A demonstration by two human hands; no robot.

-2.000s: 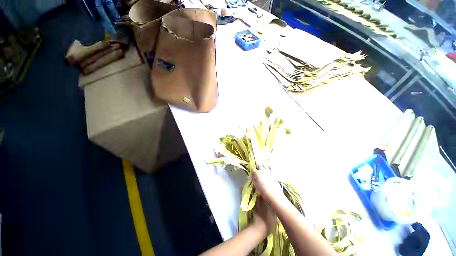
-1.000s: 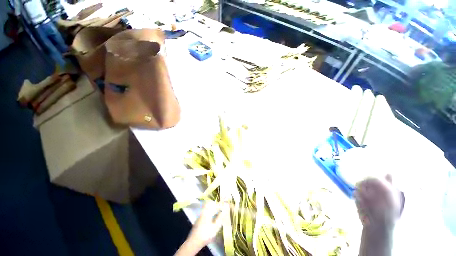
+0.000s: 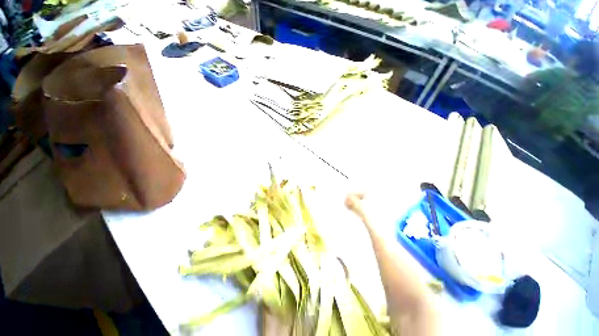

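A bundle of yellow-olive strap strips point(image 3: 299, 262) lies fanned out at the front of the white table and runs off the bottom edge. My right hand point(image 3: 355, 202) is stretched out over the table, right of the strips' upper ends. It is small and washed out by glare; no held thing shows, and its fingers cannot be made out. A skin-toned patch at the bottom edge, among the strips, may be my left hand point(image 3: 277, 321). It is mostly hidden and cut off, so its grip cannot be told.
A blue tray point(image 3: 410, 243) with a white glue pot point(image 3: 474, 252) stands right, beside a black lump point(image 3: 521, 302) and rolled panels point(image 3: 471, 164). More strips point(image 3: 338, 98) and a blue parts box point(image 3: 219, 71) lie farther back. Brown bag bodies point(image 3: 115, 138) stand left, near a cardboard box point(image 3: 59, 262).
My right hand has moved left, from beside the glue pot to near the strips' upper ends. My left hand is now mostly out of sight. The view has shifted, with the bag bodies nearer.
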